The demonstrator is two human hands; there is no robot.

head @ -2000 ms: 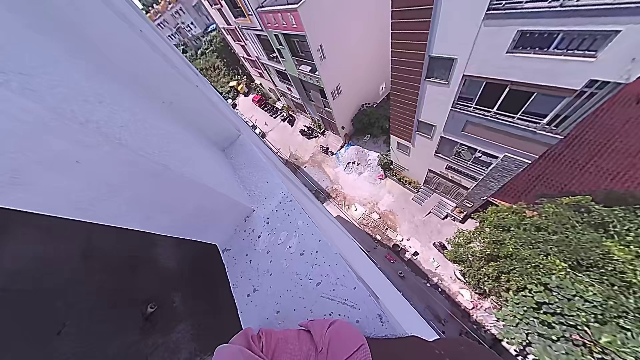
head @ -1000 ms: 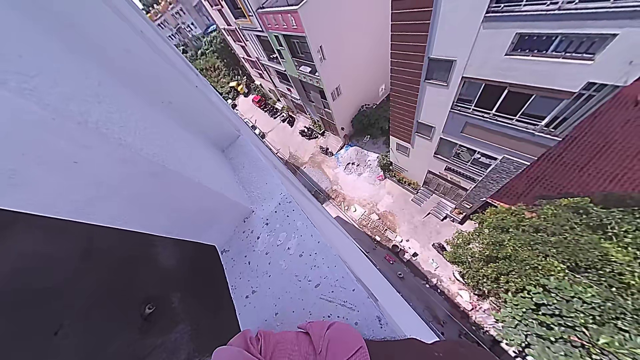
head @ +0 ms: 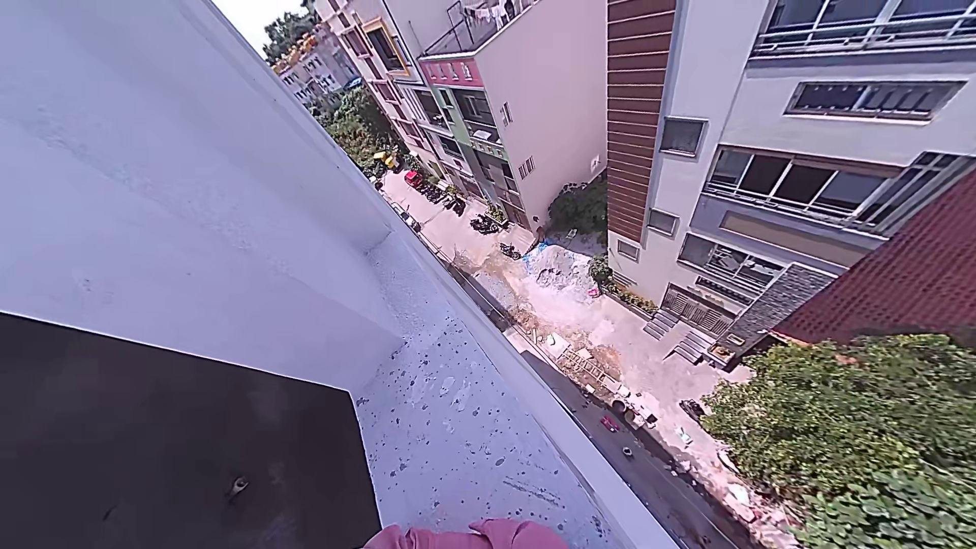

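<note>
Neither my left hand nor my right hand can be made out. At the bottom edge, bunched pink cloth point(head: 473, 535) lies against the speckled ledge point(head: 457, 435); whether a hand is inside or under it is hidden. The ledge is pale, spotted with dark specks and a few whitish smears, and meets a white wall point(head: 191, 191) on its upper left. Below that wall is a dark surface point(head: 175, 435) with a small object point(head: 238, 486) on it, too unclear to name.
Beyond the ledge's outer edge point(head: 557, 450) is a deep drop to a street point(head: 648, 465). Down there are a rubble heap point(head: 560, 271), a ladder point(head: 587, 368) and parked motorbikes point(head: 486, 224). Multi-storey buildings point(head: 557, 99), a red tiled roof point(head: 892, 267) and leafy trees point(head: 839, 404) stand across it.
</note>
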